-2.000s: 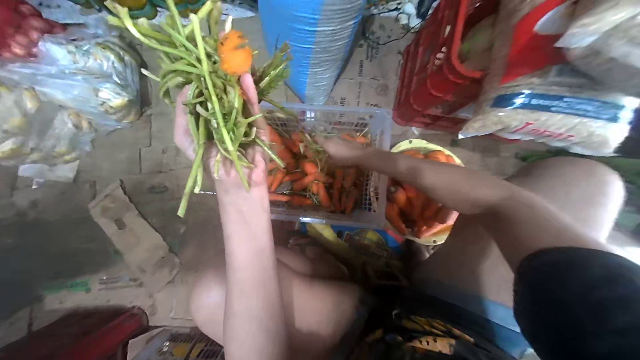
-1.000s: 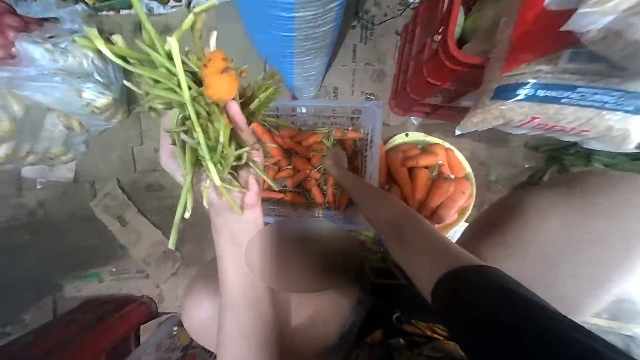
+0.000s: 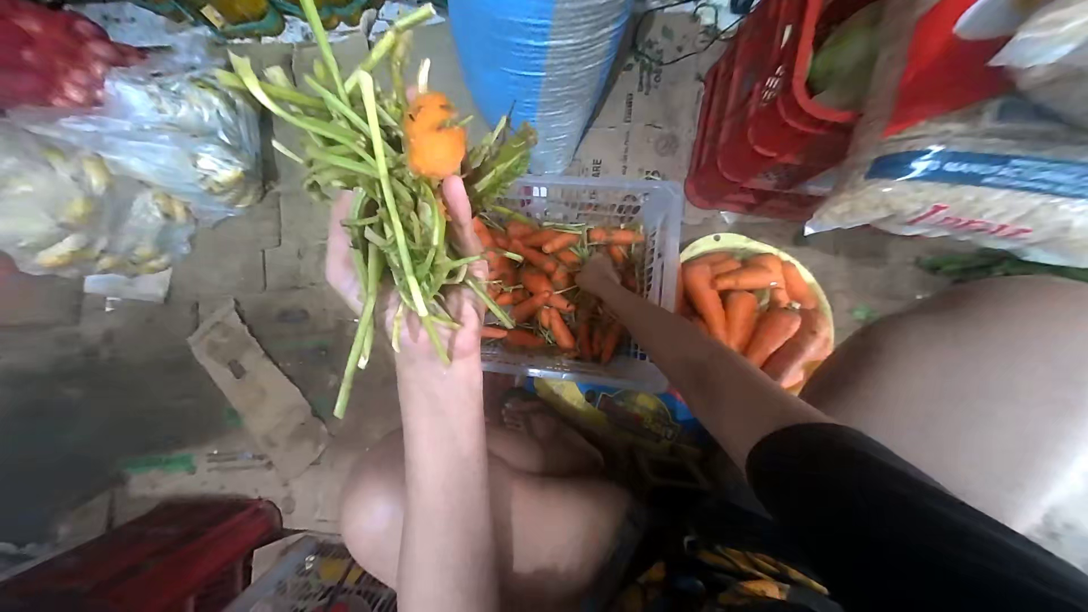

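My left hand (image 3: 459, 246) is raised palm up at centre left, holding a loose bundle of green stems (image 3: 382, 195) with an orange carrot piece (image 3: 435, 134) on top. Behind and to the right stands a clear plastic crate (image 3: 586, 189) holding many small carrots (image 3: 535, 280). Inside it my right hand (image 3: 598, 274) reaches down among the carrots; its fingers are hidden, so its grip cannot be made out. To the right of the crate, a round yellow-green tub (image 3: 722, 242) is filled with larger carrots (image 3: 739, 314).
A blue and grey sack (image 3: 535, 76) stands behind the crate. Red crates (image 3: 748, 127) and a plastic sack (image 3: 960, 178) are at right. Bagged produce (image 3: 127, 187) lies at left. A cardboard strip (image 3: 255, 387) rests on the floor, with a dark red plastic object (image 3: 153, 552) at lower left.
The right hand remains in the crate, while its forearm has swung toward the near side, showing more of the tub. My left hand still holds the stems.
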